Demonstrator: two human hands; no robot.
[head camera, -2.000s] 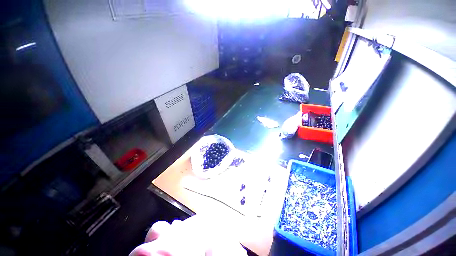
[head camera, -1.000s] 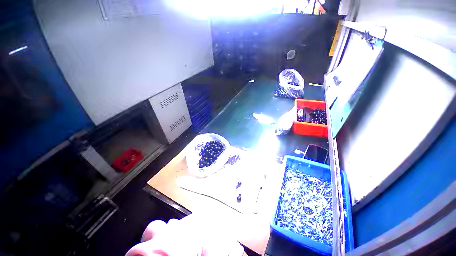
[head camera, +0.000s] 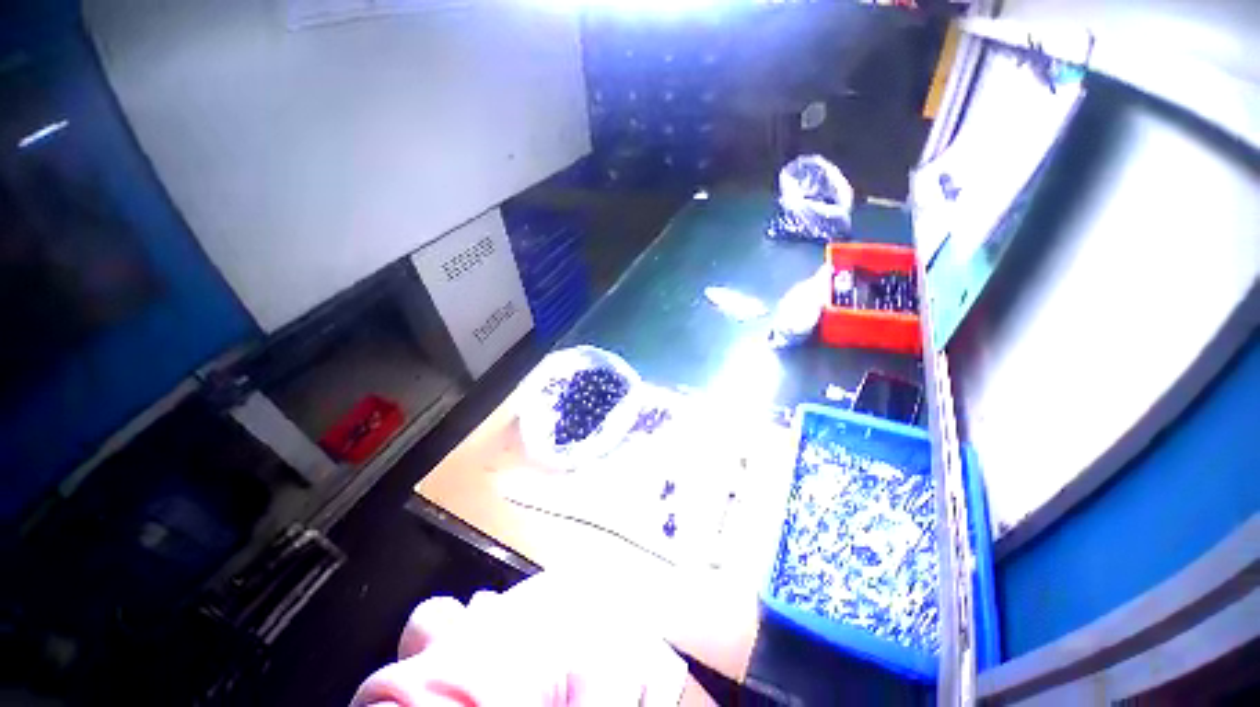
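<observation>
A washed-out pale shape lies at the bottom edge. Its left part is my left hand (head camera: 449, 660), with curled fingers; its right part seems to be my right hand (head camera: 608, 649), merged with it in the glare. Whether either holds anything is hidden. Beyond them a clear plastic bag (head camera: 556, 439) of round black parts stands open on the tan board (head camera: 477, 472). A few loose dark parts (head camera: 670, 525) lie on the white sheet (head camera: 622, 486), with a thin dark cord (head camera: 587, 522). The blue bin (head camera: 846, 646) at right holds many silvery pieces.
A red bin (head camera: 873, 332) with dark parts and a dark phone-like slab (head camera: 887, 396) lie beyond the blue bin. A second bag (head camera: 815, 194) stands far on the green bench (head camera: 663, 297). Machine panels (head camera: 1147, 318) border the right. Another red tray (head camera: 362, 428) sits low left.
The view has tilted slightly down, so the bench things sit higher in the picture. The hands stay at the bottom edge with little visible change.
</observation>
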